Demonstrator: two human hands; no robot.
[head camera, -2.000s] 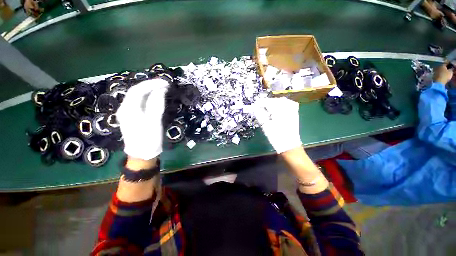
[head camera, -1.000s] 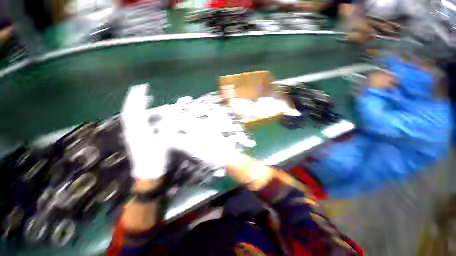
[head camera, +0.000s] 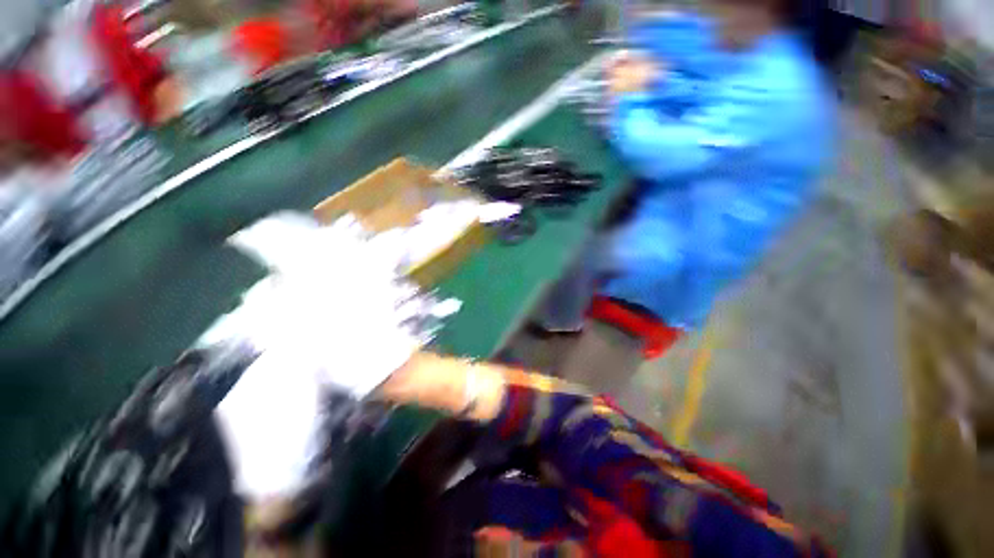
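Note:
The view is strongly blurred. My left hand (head camera: 273, 420), in a white glove, is over the right side of the heap of black round housings (head camera: 131, 463). My right hand (head camera: 365, 332), also white-gloved, reaches in from the right over the heap of silver-white square modules (head camera: 431, 311). Both gloves merge with the bright heap, so the fingers and anything in them cannot be made out. The cardboard box (head camera: 445, 254) stands just beyond the heap, with white pieces in it.
A second heap of black housings (head camera: 529, 178) lies right of the box. A neighbouring worker in blue (head camera: 708, 131) sits at the right. A pale rail (head camera: 164, 202) crosses the green surface. Blurred people and dark parts are on the far side.
The view has swung to the right and tilted, bringing more of the blue-clothed worker and floor in. The gloves now appear lower left and closer together. Grip changes are too blurred to tell.

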